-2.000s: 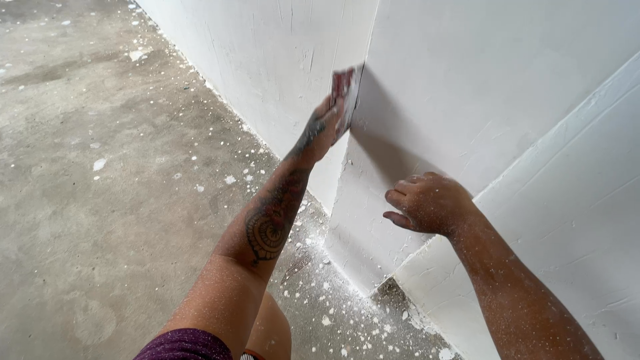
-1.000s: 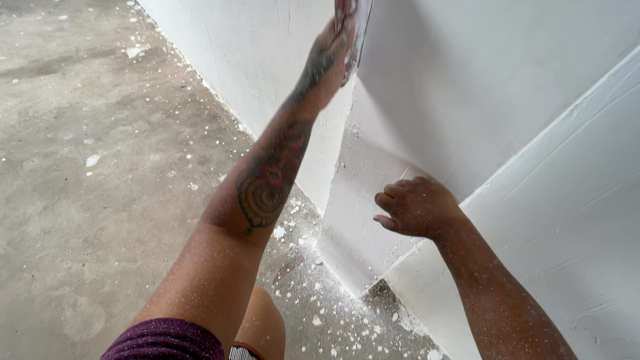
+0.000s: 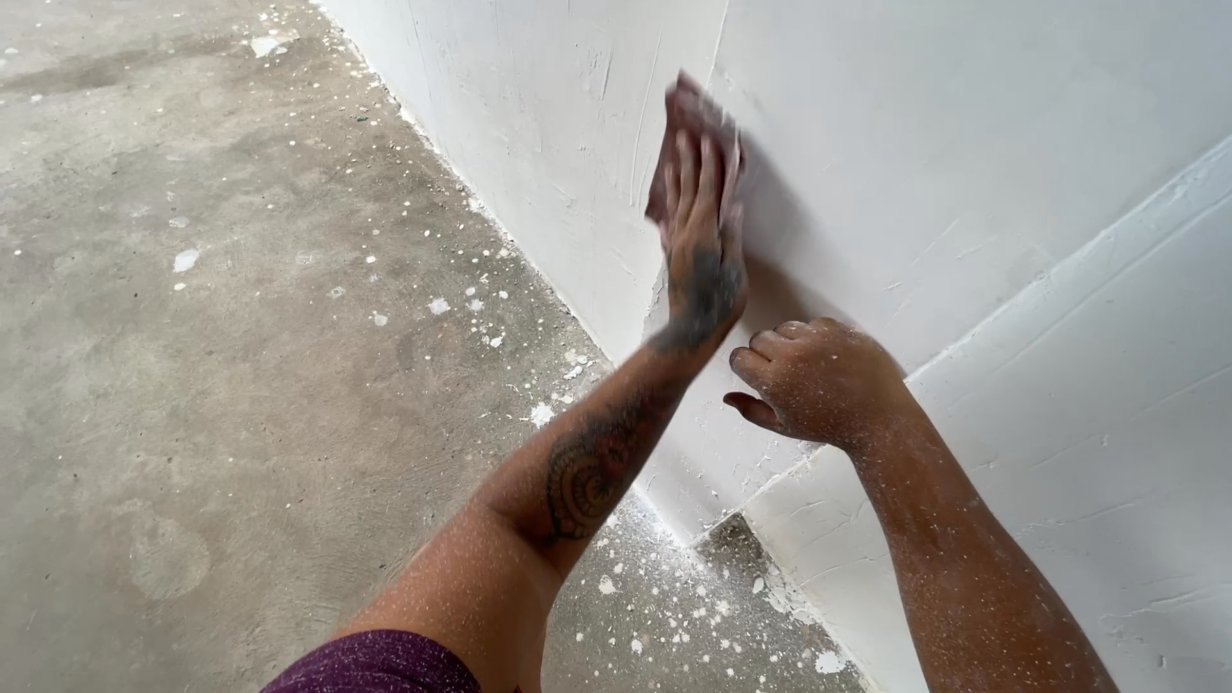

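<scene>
My left hand (image 3: 705, 231), tattooed on its back, presses a dark reddish sheet of sandpaper (image 3: 685, 120) flat against the white plastered wall (image 3: 568, 125), close to the vertical corner line. The fingers lie stretched over the sheet, which is slightly blurred. Lower and to the right, my right hand (image 3: 808, 380) is loosely curled with its thumb apart, near the adjoining white wall face (image 3: 962, 144). Nothing shows in it, though its palm side is hidden. White dust speckles both forearms.
A grey concrete floor (image 3: 241, 385) spattered with white specks runs along the foot of the wall at the left. A raised plastered ledge or edge (image 3: 1059, 274) crosses the right side diagonally. A small notch of dark floor (image 3: 736, 549) shows at the wall's base.
My left hand has come down from near the top of the view one second ago, the sheet now lying more to the left of the corner line. My right hand stays curled in about the same place.
</scene>
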